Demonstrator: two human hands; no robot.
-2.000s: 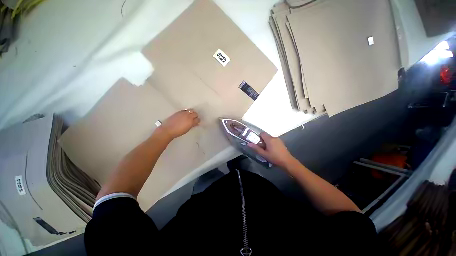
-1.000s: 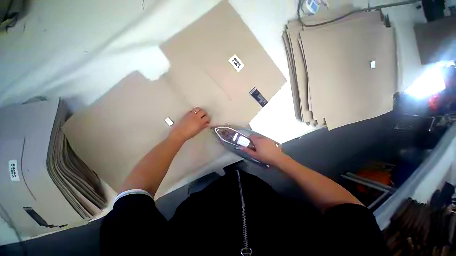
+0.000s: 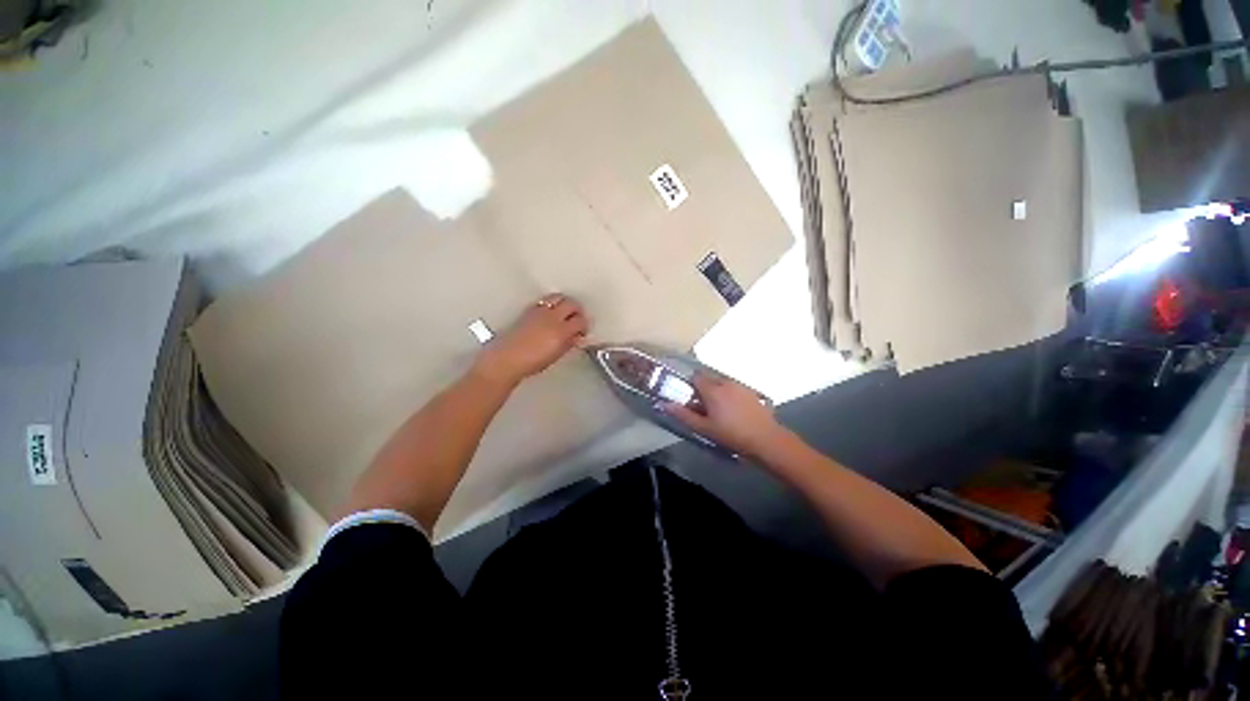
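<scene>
A beige fabric panel [image 3: 357,315] of two joined parts lies flat on the white-covered table, with a notch at its far edge. It bears a white label [image 3: 668,186], a dark label [image 3: 721,278] and a small white tag [image 3: 480,330]. My left hand [image 3: 539,340] lies on the panel near the middle seam, fingertips down. It appears to press on the fabric; whether it pinches any is unclear. My right hand [image 3: 729,415] is shut on the electric iron [image 3: 658,388], whose tip points left, close to my left fingertips, at the panel's near edge.
A beige pile [image 3: 96,438] with labels stands at the left. Another beige pile [image 3: 946,219] with uneven edges lies at the right. A grey cable [image 3: 960,91] and a white block [image 3: 877,33] are beyond it. The dark aisle is at the near right.
The view has shifted, so the piles and panel sit lower and more to the right. The iron's tip has come closer to my left fingertips. The iron stays in my right hand.
</scene>
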